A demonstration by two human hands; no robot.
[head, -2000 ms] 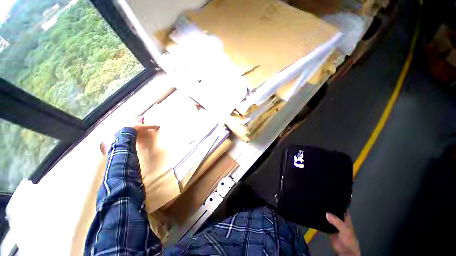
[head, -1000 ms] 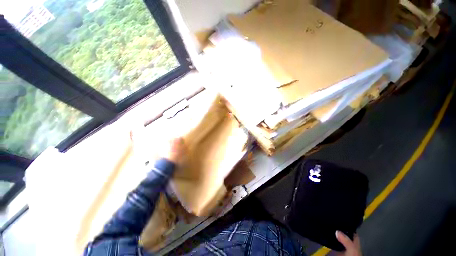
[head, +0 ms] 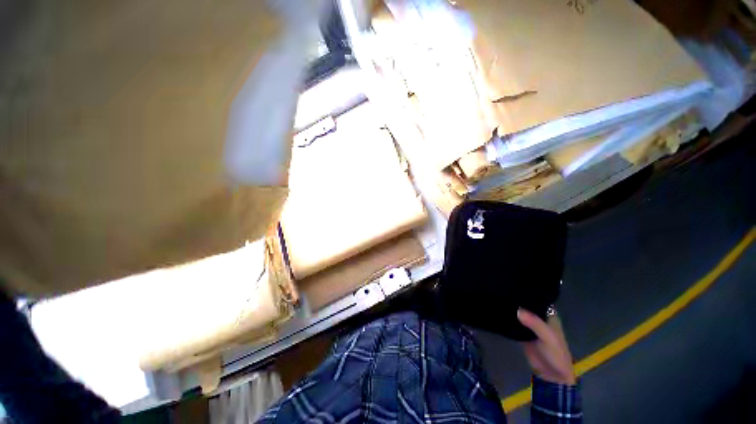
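A black pouch with a small white logo hangs over the shelf's front edge at centre right. My right hand grips its lower right corner, thumb on the logo face. A large blurred tan kraft sheet fills the upper left, raised above the shelf, with a pale whitish patch at its right side. My left hand is not visible; only its dark sleeve shows at the lower left edge, so its hold on the sheet cannot be seen.
Folded kraft sheets lie on the windowside shelf, with another kraft stack at lower left. A larger stack topped by a kraft sheet lies at upper right. Dark floor with a yellow line is at the right.
The kraft sheet has risen from the stack and now covers the upper left. My left hand has gone out of sight. The pouch has moved up and slightly left in view, still in my right hand.
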